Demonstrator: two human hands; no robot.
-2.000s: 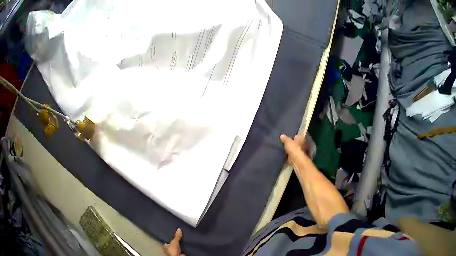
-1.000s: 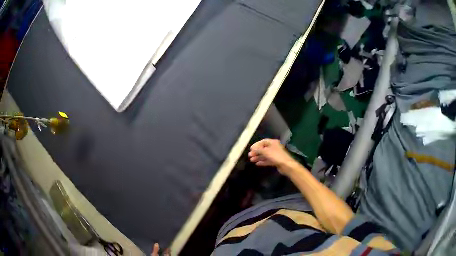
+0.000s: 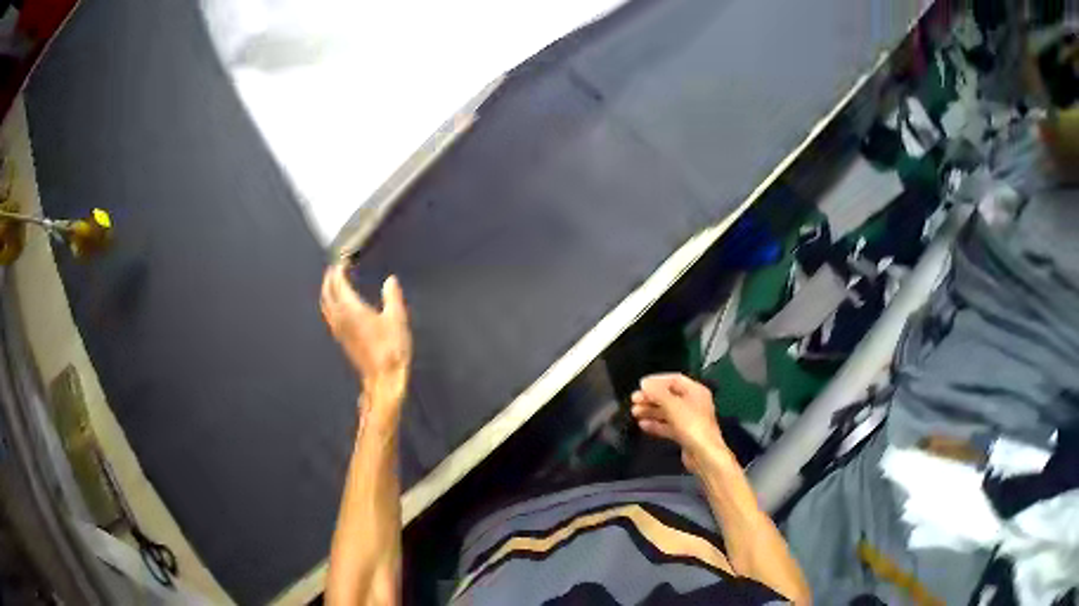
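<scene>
Dark grey fabric (image 3: 509,260) lies over the table. A white paper marker (image 3: 343,89) lies on it at the upper left, with a narrow folded edge along its right side. My left hand (image 3: 367,326) reaches over the fabric at the marker's near corner, thumb and fingers apart; its fingertips are at the corner, and I cannot tell if they touch it. My right hand (image 3: 672,408) is beyond the table's right edge with its fingers curled, and nothing shows in it.
The cream table edge (image 3: 568,361) runs diagonally. A mottled block (image 3: 73,414) and black-handled shears (image 3: 154,554) lie on the left table border. Brassy knobs (image 3: 89,231) hang at the left. Fabric scraps (image 3: 811,305), a long grey tube (image 3: 828,391) and heaped grey cloth (image 3: 994,320) lie at the right.
My left hand has moved from the near edge of the table up to the marker's corner. My right hand has left the table edge and its fingers have curled. The view has shifted.
</scene>
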